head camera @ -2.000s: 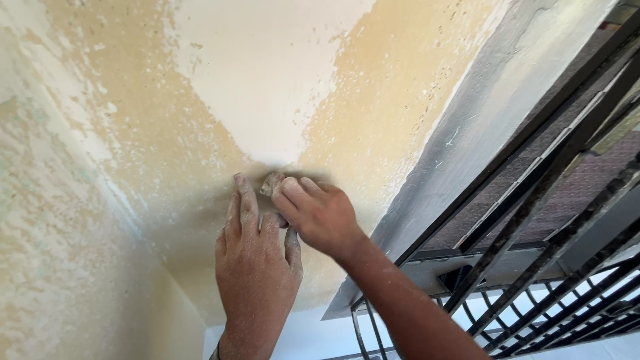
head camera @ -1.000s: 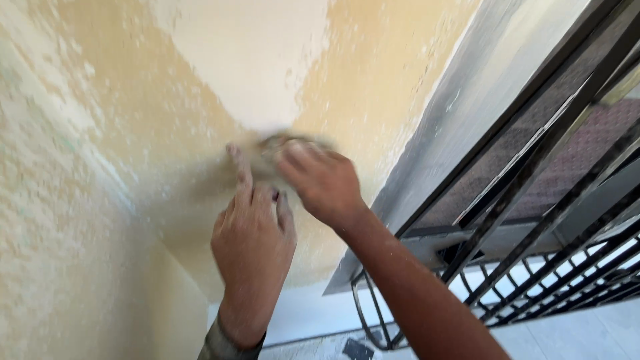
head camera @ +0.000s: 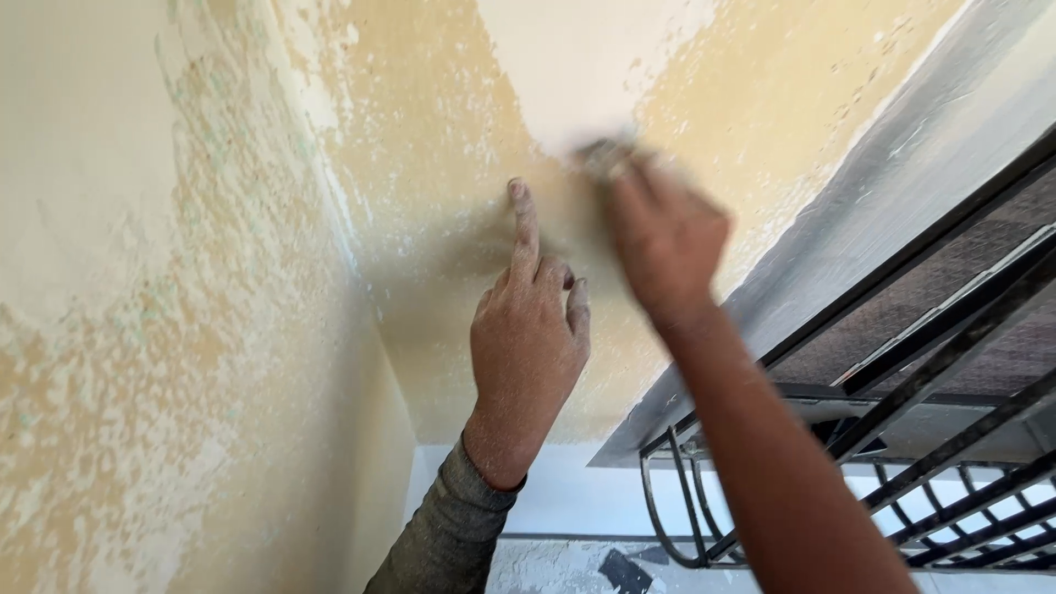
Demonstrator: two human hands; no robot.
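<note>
A wall with patchy yellow paint (head camera: 429, 140) fills the upper middle, with a pale bare patch (head camera: 577, 58) at the top. My right hand (head camera: 664, 223), blurred by motion, pinches a small greyish thing (head camera: 606, 157) against the wall at the lower end of that patch; its kind cannot be told. My left hand (head camera: 528, 330) is lower and to the left, its index finger stretched up to the wall and its other fingers curled, holding nothing. White dust covers the left fingers, and a dark sleeve is at that wrist.
At left a second wall (head camera: 165, 396) with flaking paint meets the first in a corner. A grey-painted strip (head camera: 792, 256) borders the yellow on the right. Black metal grille bars (head camera: 949, 388) stand close to my right forearm. Dark pieces (head camera: 624, 573) lie on a pale surface below.
My right hand has moved up and to the right, apart from my left hand; two seconds ago they were side by side. The left index finger now points up alone.
</note>
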